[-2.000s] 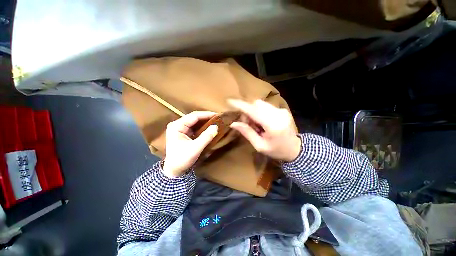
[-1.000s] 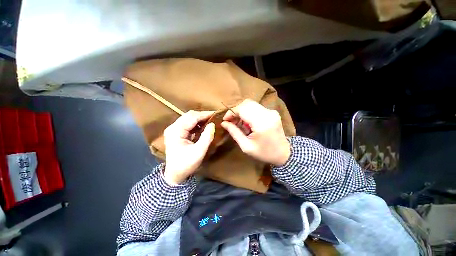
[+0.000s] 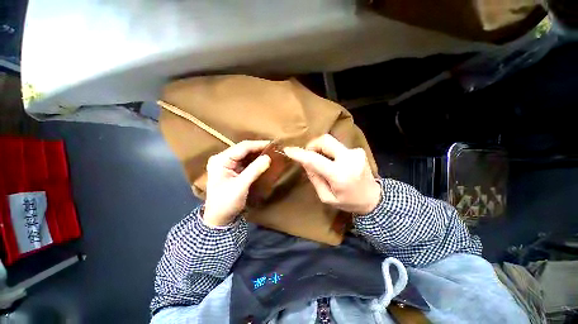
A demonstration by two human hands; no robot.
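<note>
A tan-brown canvas bag (image 3: 253, 104) lies in the lap, with a pale cord-like edge at its upper left. My left hand (image 3: 229, 183) pinches a small orange-brown leather piece (image 3: 271, 149) at the bag's middle between thumb and fingers. My right hand (image 3: 342, 174) is just to the right, thumb and index finger pinched together at the leather's edge. A thin light needle (image 3: 281, 152) shows at those fingertips. The thread cannot be made out.
A table with a white cover (image 3: 158, 50) runs across the top, with a brown bag (image 3: 456, 16) on it. A red bin with a white label (image 3: 54, 196) stands on the floor at left. A metal-edged stool (image 3: 476, 180) is at right.
My right hand first moved in to pinch close to the leather, then shifted slightly right and down, fingertips now pointing left. My left hand keeps its pinch. The bag has barely moved.
</note>
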